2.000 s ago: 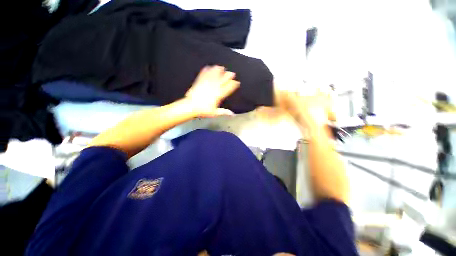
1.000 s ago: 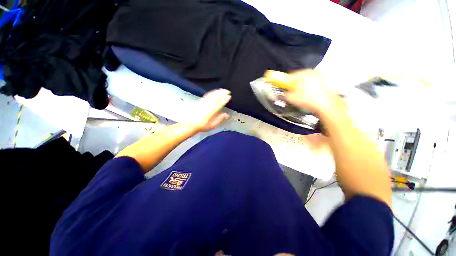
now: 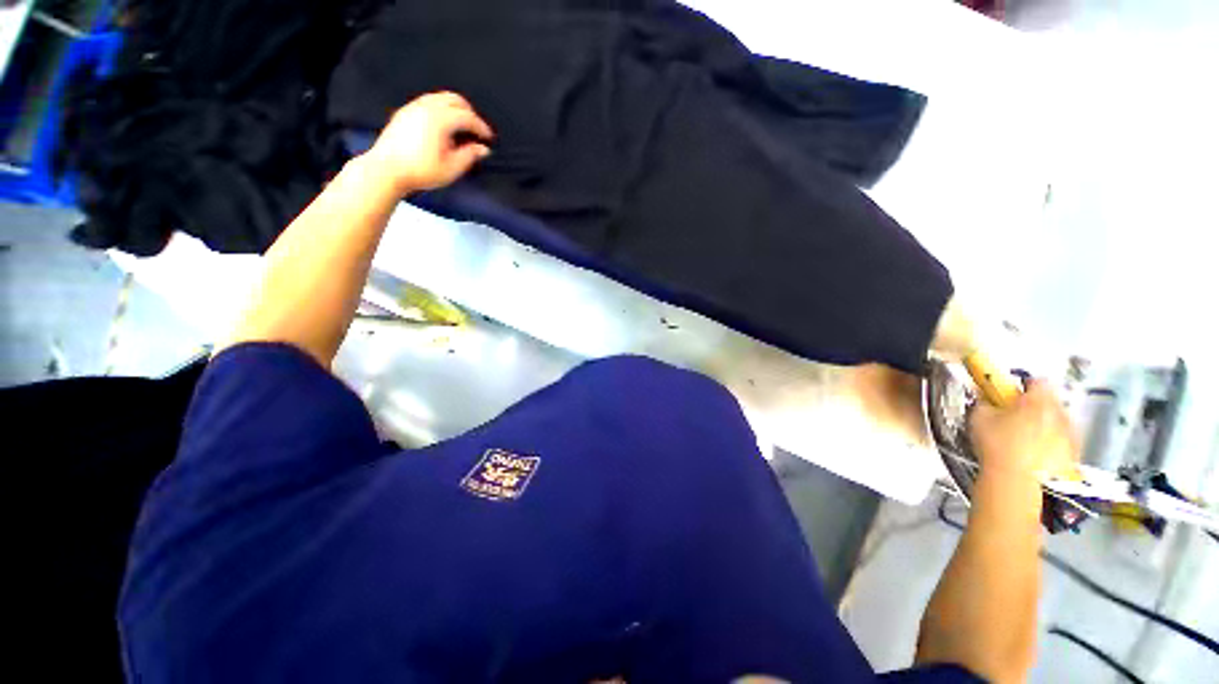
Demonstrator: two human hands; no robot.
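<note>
Black trousers [image 3: 749, 227] lie stretched over the navy padded board [image 3: 535, 241], whose edge shows along the near side of the cloth. My left hand [image 3: 435, 142] is at the cloth's left part, fingers curled; it seems to pinch the black cloth near the board's edge. My right hand [image 3: 1027, 430] is closed round the yellowish handle of the steam iron [image 3: 952, 425], which is at the right end of the board, just beyond the cloth's end. My palm hides part of the iron.
A crumpled black garment pile [image 3: 201, 120] is at the far left, beside a blue object [image 3: 78, 114]. Another dark heap [image 3: 80, 494] is at the lower left. The white table [image 3: 802, 421] runs below the board. Dark cables [image 3: 1136, 601] and metal fittings are at the right.
The iron has moved off the black cloth to the right end with my right hand. My left hand has moved left and up from the near edge to the cloth's left part.
</note>
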